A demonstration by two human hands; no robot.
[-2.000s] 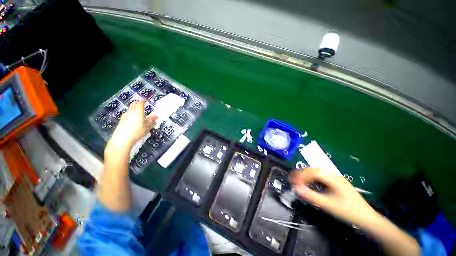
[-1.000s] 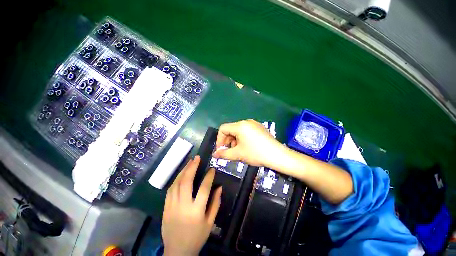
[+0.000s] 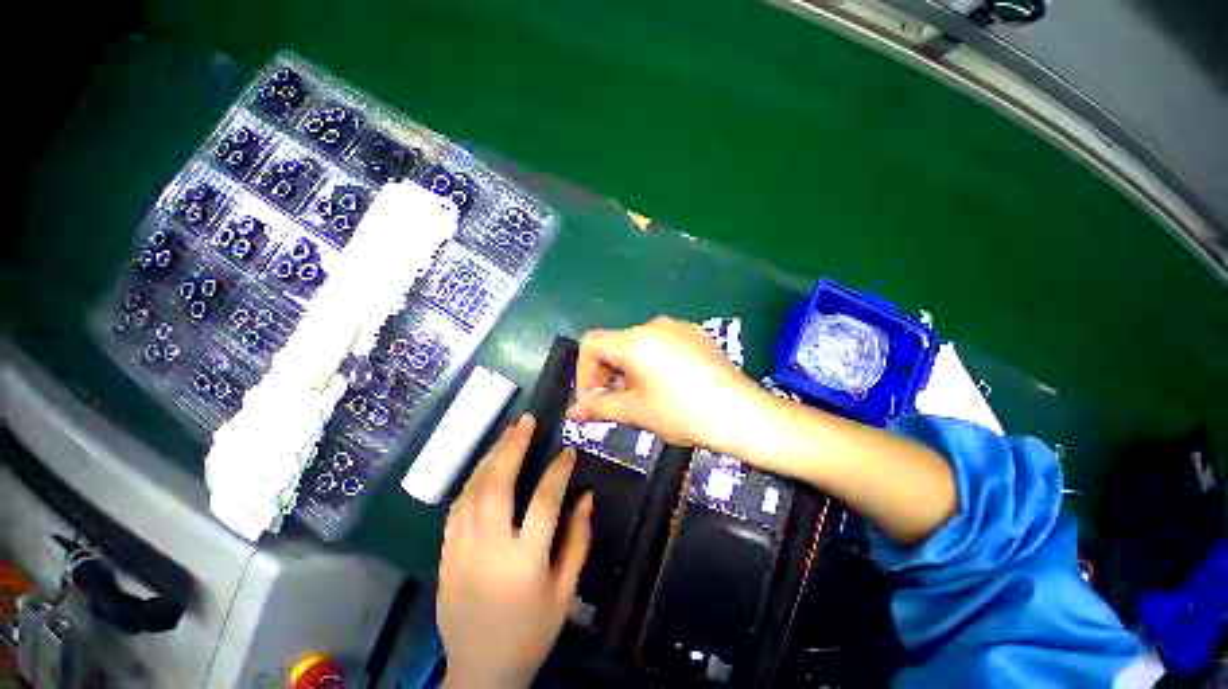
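A black phone tray (image 3: pixel 660 518) holds dark phone housings side by side. My left hand (image 3: pixel 505 572) lies over the left side of the leftmost phone housing (image 3: pixel 613 518), fingers spread, gripping nothing visible. My right hand (image 3: pixel 660 384) is at the top left corner of the same housing. Its thumb and forefinger are pinched on a small pale piece (image 3: pixel 594 393), partly hidden by the fingers. Pale components show at the housing's top end. A second phone housing (image 3: pixel 707 579) lies to the right, with a thin coppery edge.
A clear blister tray (image 3: pixel 505 276) of dark ringed parts lies left, with a long white strip (image 3: pixel 337 343) across it. A white bar (image 3: pixel 459 435) lies between the trays. A blue dish (image 3: pixel 869 353) and white sheet (image 3: pixel 953 390) are behind right. A grey machine (image 3: pixel 290 606) stands lower left.
Since two seconds ago, my left hand has left the blister tray and my right hand has moved left, both to the leftmost housing. In the last second they have barely moved.
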